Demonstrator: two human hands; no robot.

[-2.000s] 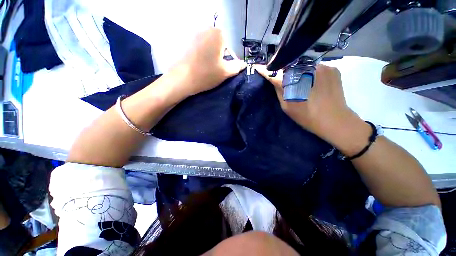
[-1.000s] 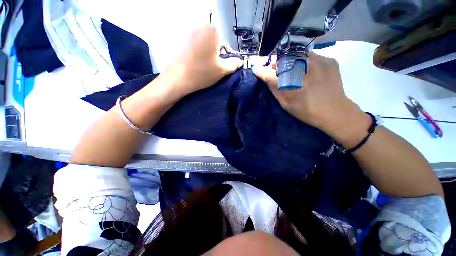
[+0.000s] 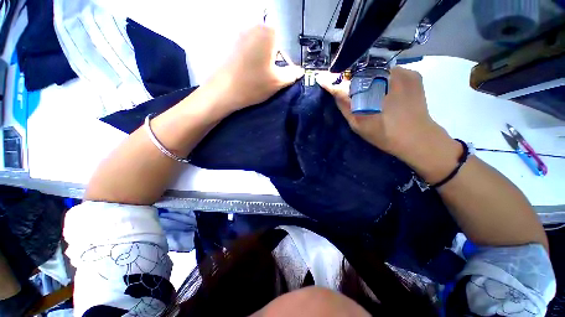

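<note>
A dark navy fabric panel [image 3: 347, 167] lies under the presser foot [image 3: 311, 77] and hangs over the table's front edge. My left hand [image 3: 254, 71] presses on the cloth just left of the foot, thumb beside it. My right hand [image 3: 393, 111] is on the cloth right of the foot, fingertips near it, partly hidden behind the grey cylinder with a blue rim [image 3: 369, 93]. Both hands hold the cloth at the needle area. A ridge in the fabric runs from the foot towards me. The fingers' exact grip is unclear.
The sewing machine head [image 3: 427, 31] spans the top right. Thread snips [image 3: 525, 150] lie right on the white table [image 3: 62, 151]. Pale cloth [image 3: 99, 49] and dark pieces [image 3: 160, 59] lie left. A measuring tape [image 3: 229, 203] runs along the front edge.
The machine head and snips shift slightly in the picture between frames as the view moves. The hands stay beside the foot; the cloth has barely moved.
</note>
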